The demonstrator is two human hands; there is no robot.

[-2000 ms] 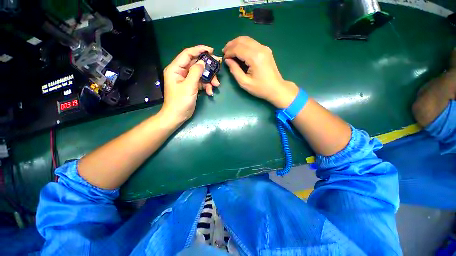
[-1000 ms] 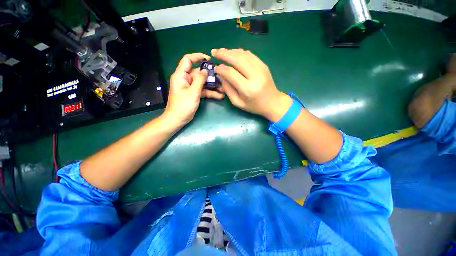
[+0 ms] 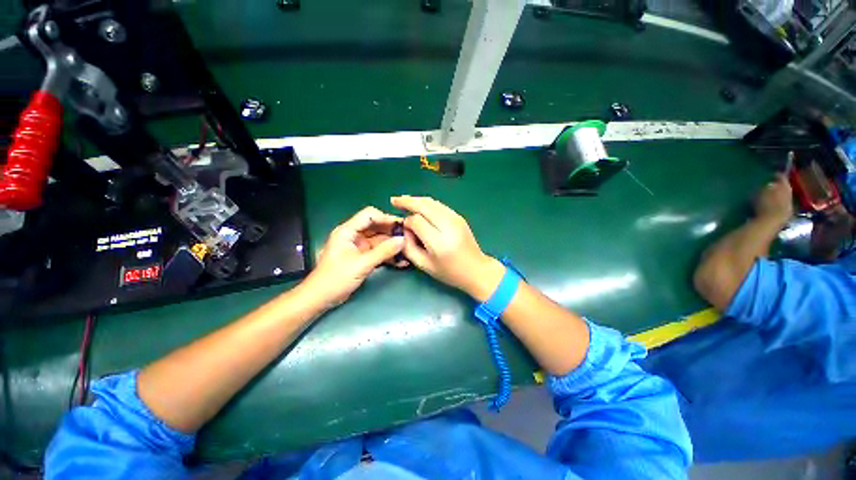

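A small black module is held between the fingertips of both hands above the green bench, mostly hidden by the fingers. My left hand grips it from the left. My right hand closes on it from the right and wears a bright blue wrist strap with a coiled blue cord. A flexible circuit with an orange tail and dark rectangle lies on the bench beyond my hands, by the white strip.
A black test fixture with red digits and a red-gripped clamp stands at left. A solder wire spool stands beyond my hands. A white post rises behind. Several black units lie beyond the strip. Another person's arm is at right.
The view has tilted up, showing the clamp, post and far belt. My right fingers have closed in on the module, which is now mostly covered.
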